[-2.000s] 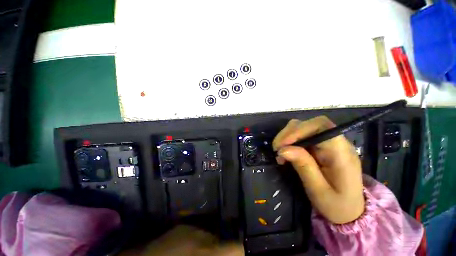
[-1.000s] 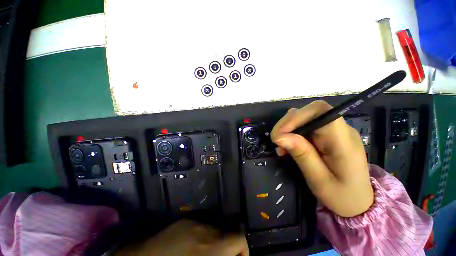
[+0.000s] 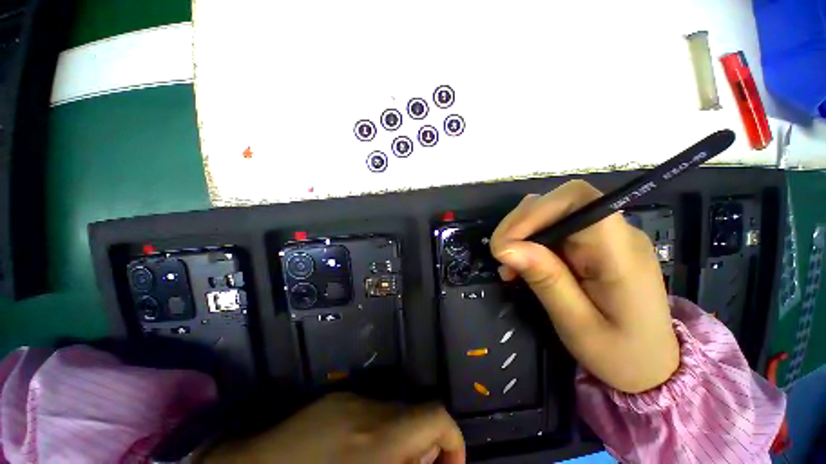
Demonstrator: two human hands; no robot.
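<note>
My right hand (image 3: 589,281) holds black tweezers (image 3: 634,195) like a pen, with the rear end up to the right. Their tips are hidden by my fingers at the camera area (image 3: 464,256) of the middle phone (image 3: 494,362). That phone lies in a black tray (image 3: 417,217) and shows orange and silver marks on its lower half. My left hand (image 3: 353,435) lies low across the tray's near side, cut off by the bottom edge. Whether it holds anything cannot be told. Several dark rings (image 3: 402,146) lie in two rows on a white sheet (image 3: 299,72).
Other open phones (image 3: 340,299) lie in the tray on both sides. A red stick (image 3: 747,100), a pale strip (image 3: 702,71) and a blue bin (image 3: 797,54) are at the upper right. Clear strips (image 3: 806,299) lie right of the tray. A black tray edge (image 3: 32,163) stands at the far left.
The view has shifted a little since the oldest frame. My left hand has come further into view and moved slightly right. My right hand with the tweezers stays at the middle phone's camera area.
</note>
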